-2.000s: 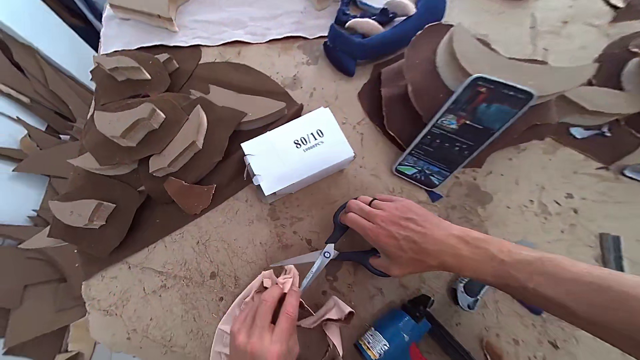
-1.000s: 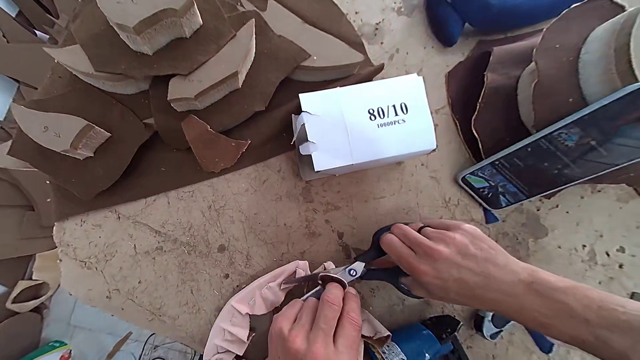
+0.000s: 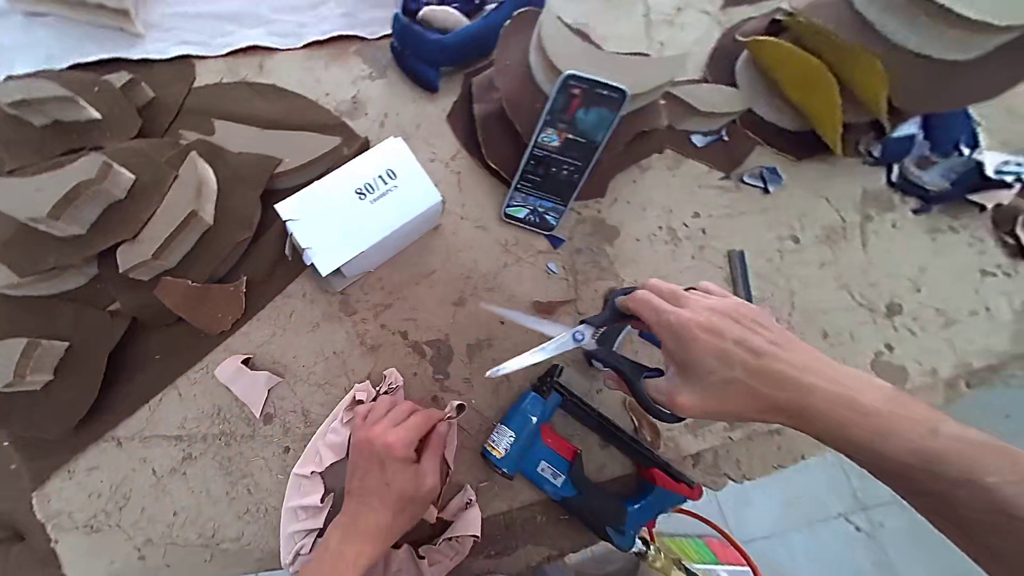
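My left hand (image 3: 396,456) pinches the gathered edge of a pink fabric-covered piece (image 3: 308,488) that lies at the table's near edge. In my right hand (image 3: 704,352) is a pair of dark-handled scissors (image 3: 578,338), its blades apart and pointing left, with nothing between them. The blades are above and to the right of the pink piece, not touching it. A loose pink scrap (image 3: 248,384) rests to the left. Just below the scissors lies a blue pneumatic stapler (image 3: 560,464) with an orange hose.
A white cardboard box (image 3: 360,212) and a smartphone (image 3: 566,152) sit beyond my hands. Brown fabric pieces with foam blocks (image 3: 172,216) cover the left side. Stacked padded pieces (image 3: 788,88) and blue scraps (image 3: 932,156) lie at the far right. A dark metal bar (image 3: 740,274) is behind my right hand.
The scissors, at the pink fabric's edge a second ago, have moved away to the right. A loose pink scrap now lies left of the piece. The view has shifted considerably.
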